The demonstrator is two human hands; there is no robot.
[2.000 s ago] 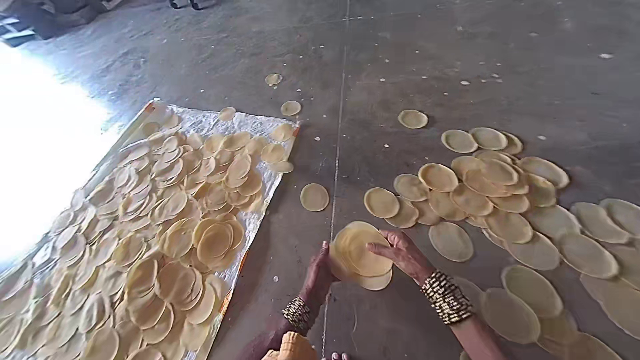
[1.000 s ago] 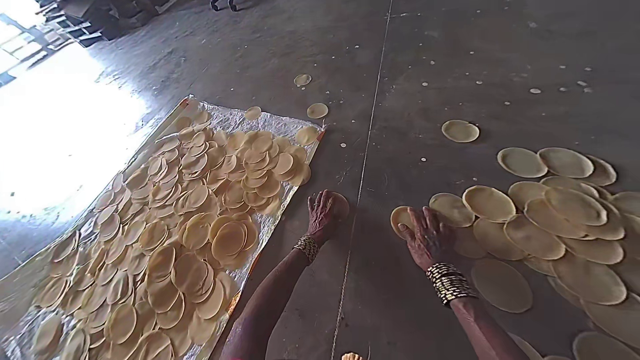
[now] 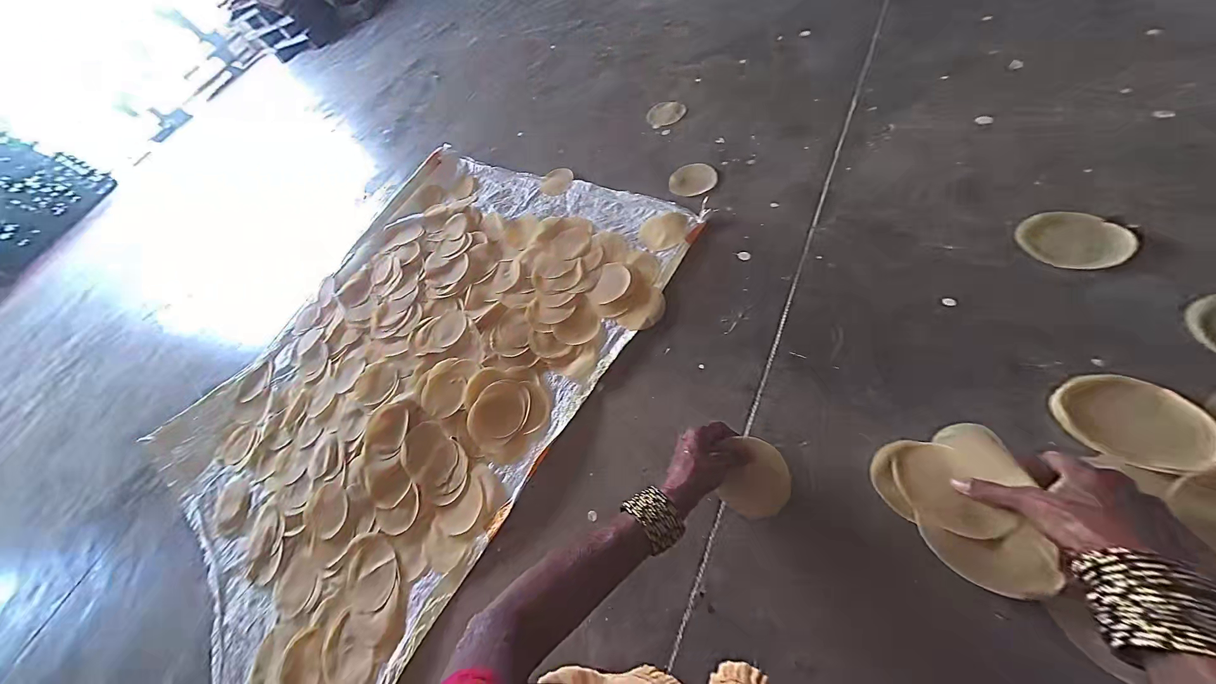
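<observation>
Between the plastic sheet and the loose discs on the right, my left hand [image 3: 705, 465] grips a thin round dough disc [image 3: 757, 478] by its edge, above the line on the floor. Several overlapping dough discs [image 3: 959, 494] are in my right hand [image 3: 1092, 503], whose thumb lies across their top; its other fingers are largely hidden. On the left, many similar discs [image 3: 499, 408] cover a silvery plastic sheet [image 3: 608, 195] in overlapping layers. Other discs [image 3: 1130, 423] lie on the floor beyond and beside my right hand. Patterned bangles circle both wrists.
A pale line [image 3: 807, 247] crosses the grey floor. Single discs [image 3: 1075, 239] lie on it at the upper right and near the sheet's far corner. Small pale flecks dot the floor. Bright light falls at the upper left, beside dark stacked objects [image 3: 294, 24].
My hands came apart from a shared stack held two seconds ago. My right hand, over a disc at the pile's edge one second ago, now holds several. The view has swung left.
</observation>
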